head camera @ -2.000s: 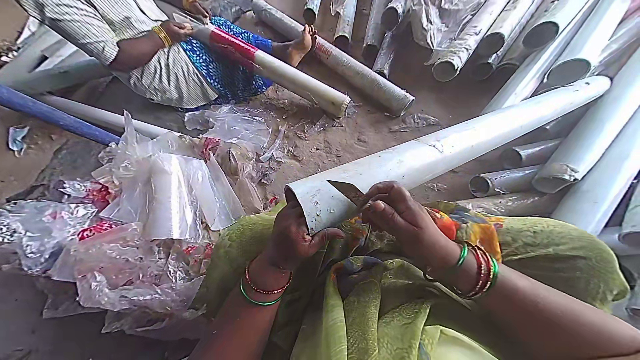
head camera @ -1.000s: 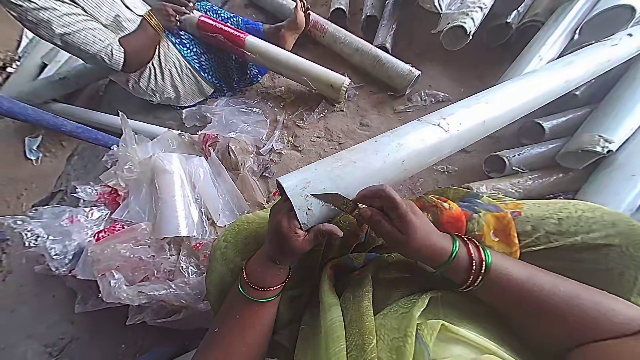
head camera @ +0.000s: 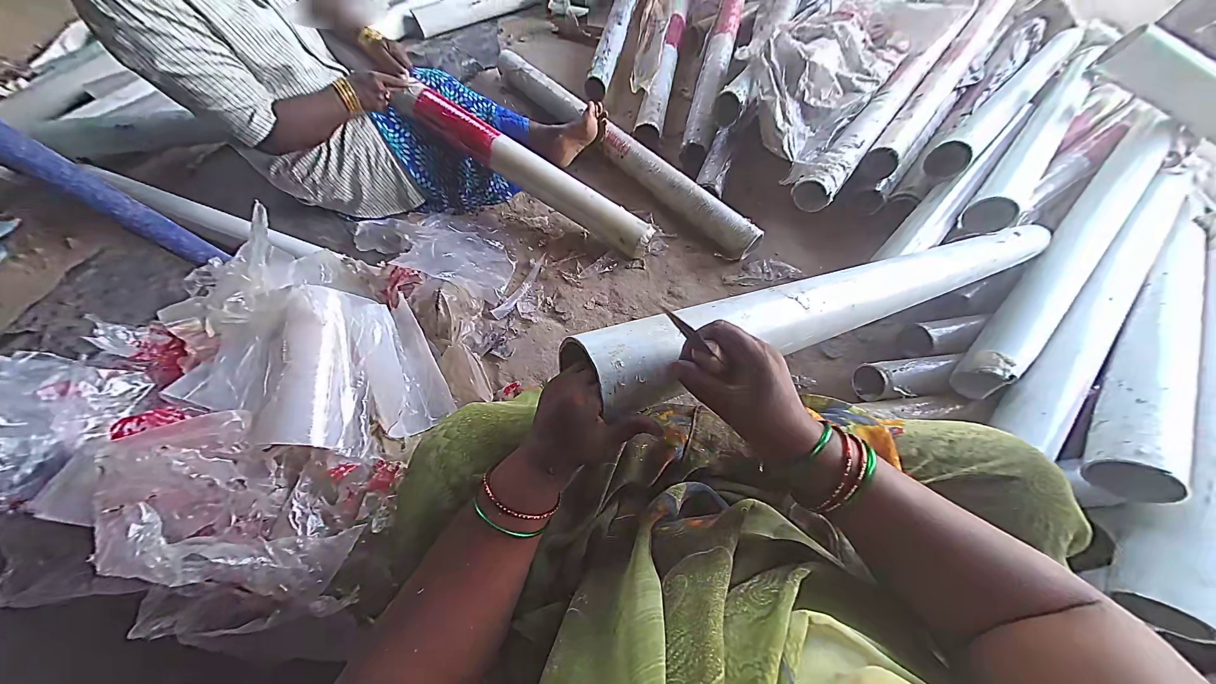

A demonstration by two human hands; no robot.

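Observation:
A long white plastic pipe (head camera: 798,309) lies across my lap, its open end towards the left. My left hand (head camera: 575,423) grips that end, with fingers inside the rim and the thumb outside below it. My right hand (head camera: 736,385) is closed around a small flat metal blade (head camera: 686,328), whose tip points up and left over the pipe wall. The blade's lower part is hidden in my fingers. Whether the blade touches the pipe I cannot tell.
Crumpled clear plastic film (head camera: 313,370) with red pieces lies at the left. A co-worker (head camera: 313,114) sits at the upper left, holding a white pipe with a red band (head camera: 532,171). Many pipes (head camera: 1073,256) are heaped at the right. A blue pipe (head camera: 104,195) lies at the far left.
The blade lay flatter across the pipe end a second ago; now its tip points up. My right hand has turned with it. My left hand keeps hold of the rim.

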